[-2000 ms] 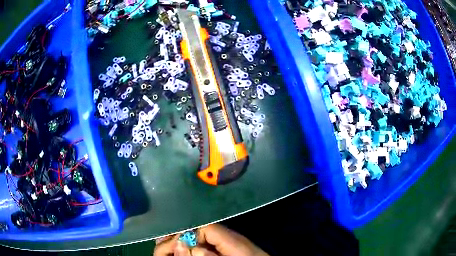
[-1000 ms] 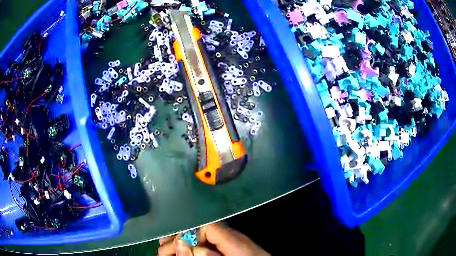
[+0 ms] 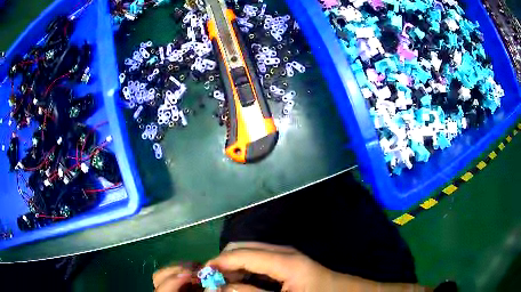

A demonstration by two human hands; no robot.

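A fingertip-sized turquoise piece with a whitish part at its top (image 3: 211,278) is pinched at the bottom edge of the view, below the bench edge. My right hand (image 3: 271,265) grips it from the right with thumb and fingers. My left hand (image 3: 172,278) holds it from the left; only its fingertips show and the rest is cut off by the picture's edge. The lower fingers of both hands are cut off too.
An orange and black utility knife (image 3: 243,94) lies on the green bench (image 3: 200,188), among loose whitish two-hole links (image 3: 165,111). A blue bin of dark wired parts (image 3: 135,177) stands left, a blue bin of coloured housings (image 3: 400,197) right. Yellow-black floor tape (image 3: 451,189) shows.
The view has tilted down, so bench, knife and bins sit higher and floor tape shows. More of my right hand and wrist is visible. The turquoise piece stays between my fingers, with a whitish top now showing.
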